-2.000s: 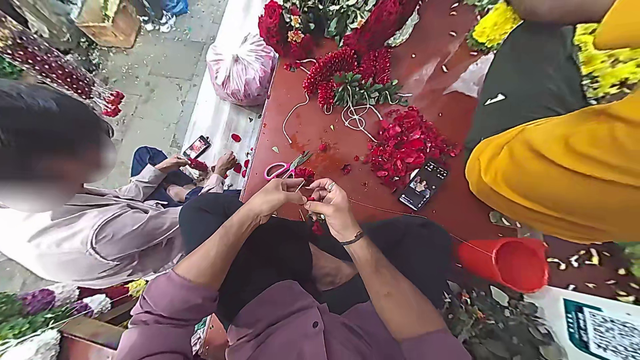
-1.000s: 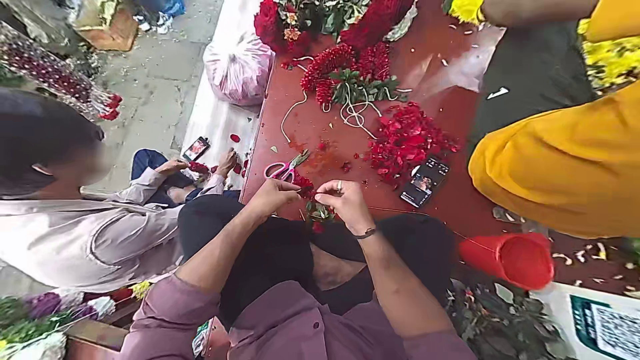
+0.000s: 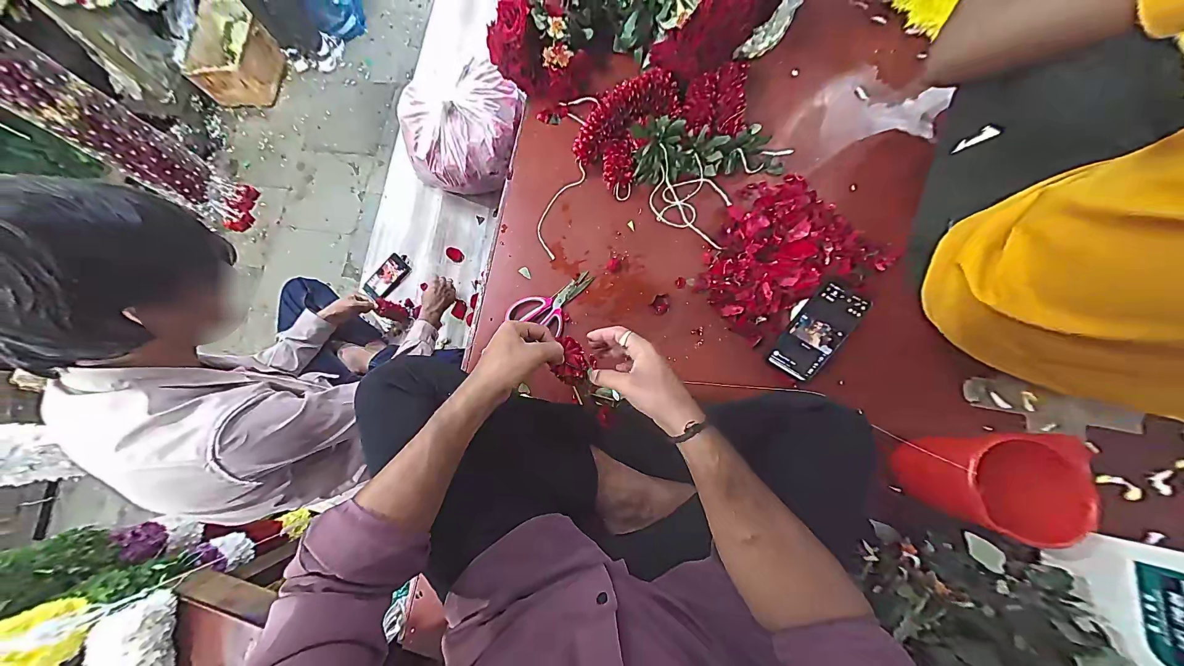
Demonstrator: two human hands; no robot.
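My left hand (image 3: 520,355) pinches a small bunch of red petals (image 3: 573,359) between thumb and fingers. Close on its right, my right hand (image 3: 636,372) has thumb and index finger apart, its thumb near the petals; whether it holds a thread cannot be told. A thin thread (image 3: 751,387) runs from near my right hand toward a red plastic cup (image 3: 994,486) lying on its side. Pink-handled scissors (image 3: 548,307) lie just beyond my left hand. Farther right, a heap of loose red petals (image 3: 786,245) touches a smartphone (image 3: 819,331) with a lit screen.
Red flower garlands (image 3: 629,111) with white strings lie on the red surface (image 3: 573,250). A plastic bag of pink petals (image 3: 460,129) stands at the back left. One person sits at left; another in yellow clothing (image 3: 1064,268) is at right. Leaves (image 3: 980,592) lie at lower right.
My right hand's thumb and index finger have parted, and the red petal bunch now shows between my hands. The arm of the person in yellow has moved at the top right.
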